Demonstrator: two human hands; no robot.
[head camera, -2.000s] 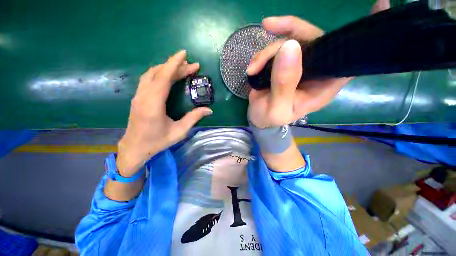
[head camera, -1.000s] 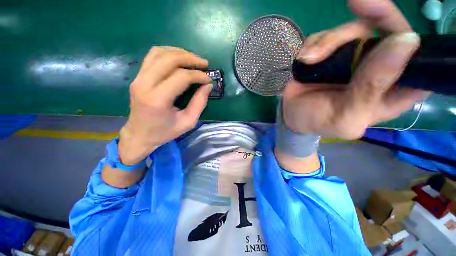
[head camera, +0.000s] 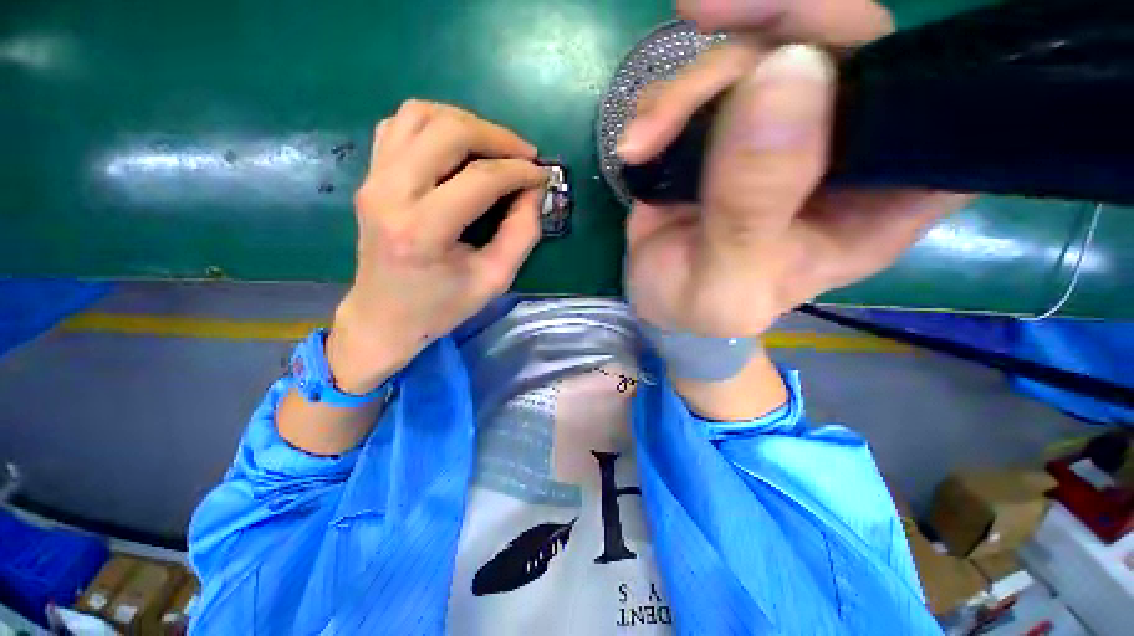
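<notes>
A small black module with silvery details lies on the green bench at the centre. My left hand is at its left side, fingertips and thumb closed on its left edge and partly covering it. My right hand grips a thick black electric screwdriver that runs out to the upper right. The driver's front end points left, towards the module, apart from it. The round grey screw dish lies behind my right hand, which hides much of it. No screw can be made out.
The green bench has its near edge just in front of my body. A black cord runs right below the driver. A thin white wire lies at the right. Cardboard boxes stand on the floor at lower right, a blue crate at lower left.
My left hand has gone from open beside the module to closed on its edge. My right hand with the driver moved right off the dish, then came back left over it.
</notes>
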